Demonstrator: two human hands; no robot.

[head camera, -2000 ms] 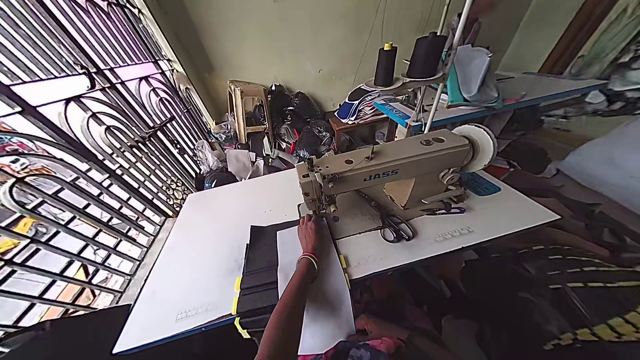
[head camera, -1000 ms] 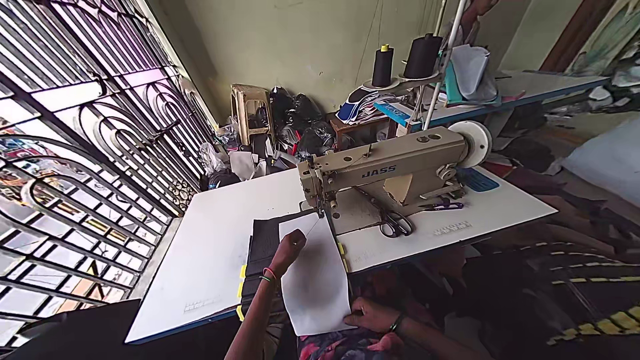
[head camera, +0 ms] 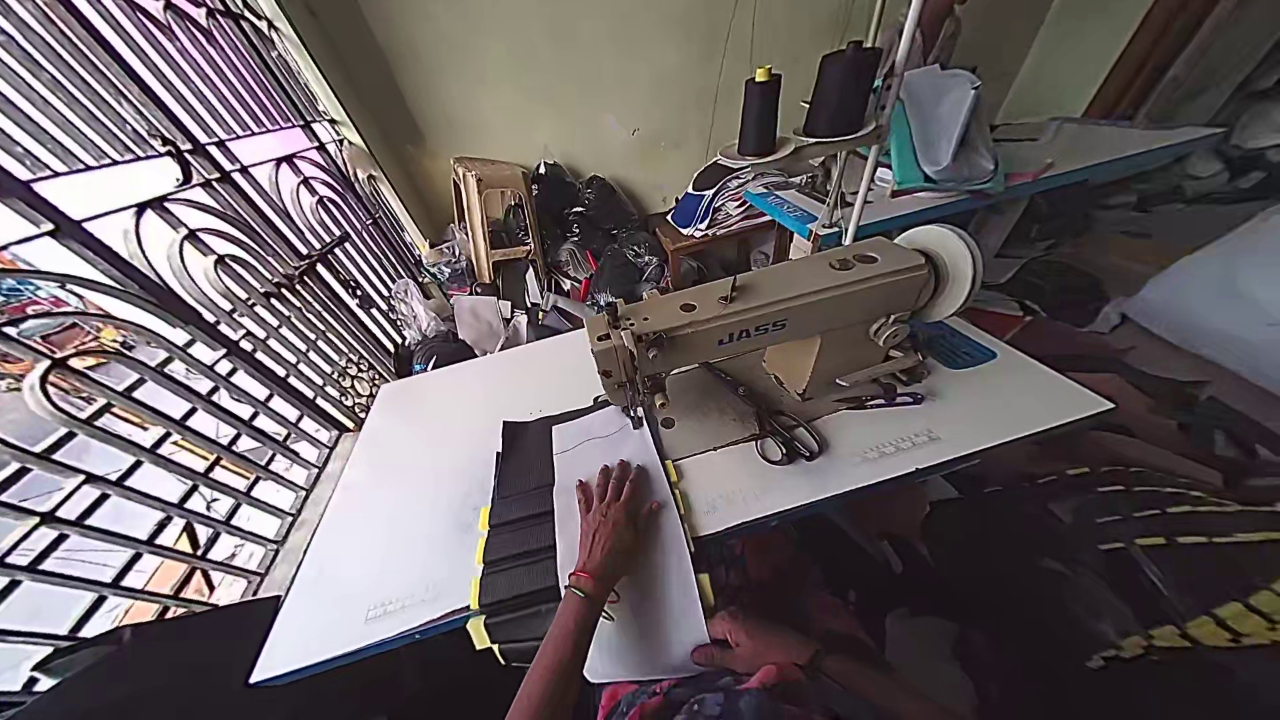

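Note:
My left hand (head camera: 612, 520) lies flat, fingers spread, on a white sheet (head camera: 640, 610) in front of the sewing machine (head camera: 770, 320). Near the sheet's lower right corner is my right hand (head camera: 750, 645), thumb on the edge; its fingers are partly hidden. The sheet's top end reaches the presser foot (head camera: 634, 412), and a dark thread lies across it. Beneath it is a stack of black fabric pieces (head camera: 525, 530) with yellow edges. Black-handled scissors (head camera: 788, 438) rest on the machine bed, with a small cutting tool (head camera: 885, 400) farther right.
Black thread cones (head camera: 760, 115) stand behind the machine. A metal window grille (head camera: 200, 300) runs along the left. A stool (head camera: 490, 215) and black plastic bags (head camera: 600, 225) are behind the table (head camera: 400, 500). Black fabric with yellow strips (head camera: 1190, 570) lies at right. A person is partly visible at the upper right.
My left hand has moved from beside the presser foot, through a raised pose over the sheet's left edge, to flat on its middle. My right hand has come to the sheet's lower right corner.

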